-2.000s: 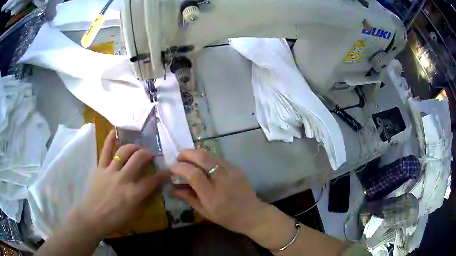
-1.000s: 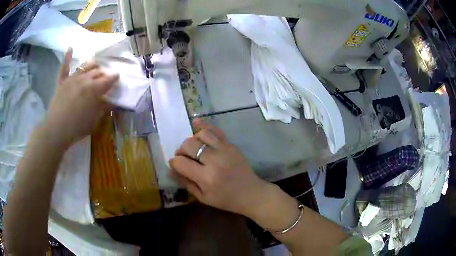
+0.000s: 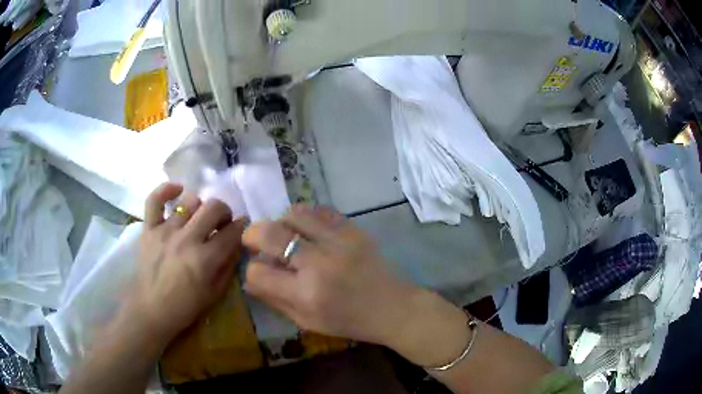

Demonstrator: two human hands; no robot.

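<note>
The white garment panel (image 3: 100, 158) lies left of the needle and runs under the presser foot (image 3: 229, 146). The white strip (image 3: 264, 181) runs from the foot toward me, beside the panel. My left hand (image 3: 188, 258) pinches the panel's near edge just in front of the foot. My right hand (image 3: 319, 269) pinches the near end of the strip, its fingertips touching or almost touching the left ones. The fingertips partly hide the cloth edges between them.
The off-white machine head (image 3: 385, 35) spans the top. A fanned strip bundle (image 3: 439, 138) lies under its arm, with black snips (image 3: 543, 175) beside it. Loose white cut pieces (image 3: 31, 223) lie at far left. Checked cloth rolls (image 3: 616, 268) and a white heap (image 3: 677, 231) are at right.
My left hand has come back from on top of the panel to the seam edge in front of the foot. My right hand has moved slightly left, close to it. The strip's visible part is shorter.
</note>
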